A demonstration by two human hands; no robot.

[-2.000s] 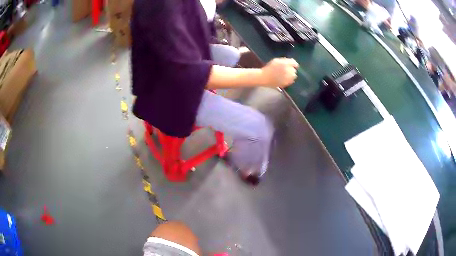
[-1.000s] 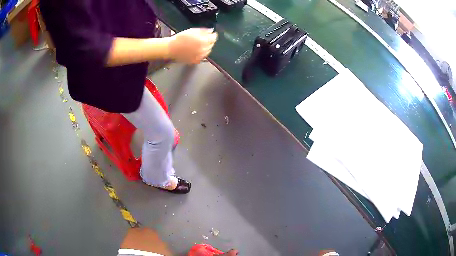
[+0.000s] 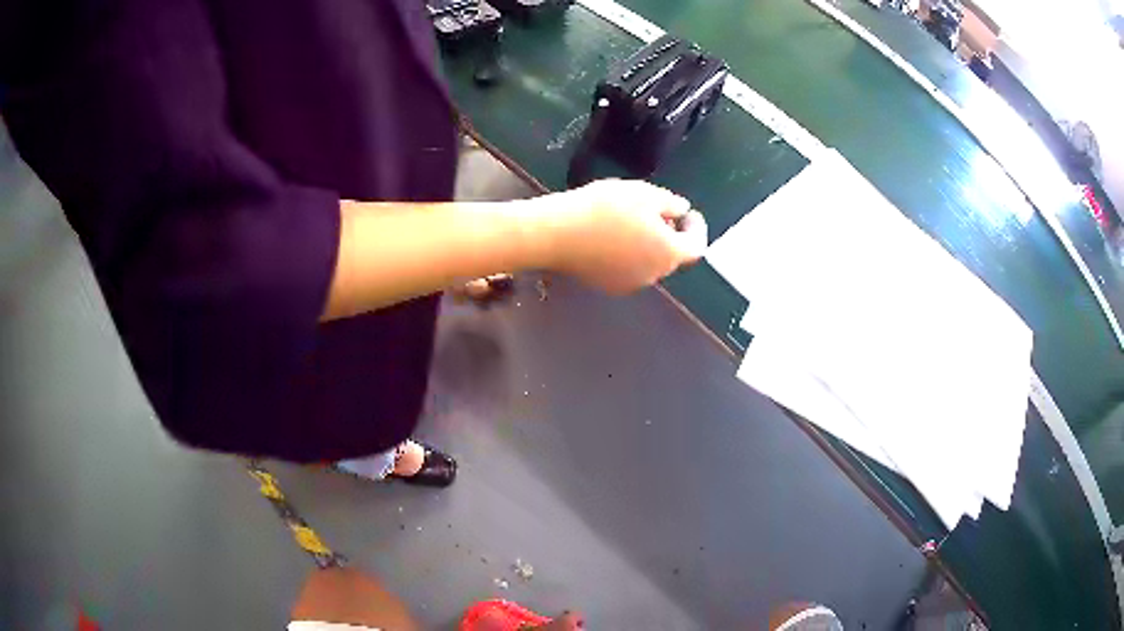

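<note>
Neither of my hands can be made out in the frame. White sheets [image 3: 881, 327] lie in an overlapping stack on the green conveyor belt [image 3: 721, 290], right of centre, some corners reaching towards the near edge. A black box-like unit [image 3: 666, 105] with silver strips stands on the belt beyond them. Another person's hand [image 3: 635, 234] is beside the sheets' left corner, fingers curled; whether it holds anything cannot be told.
The person in a dark top [image 3: 247, 234] stands close on the left. Black units [image 3: 462, 19] lie at the belt's far end. A red object [image 3: 505, 616] and rounded, white-edged shapes [image 3: 351, 604] are cut off at the bottom. Yellow-black tape [image 3: 290, 512] marks the floor.
The other person has come nearer, with the arm now reaching right towards the sheets. The red stool behind them is hidden now. The black unit and sheets sit slightly further left in view.
</note>
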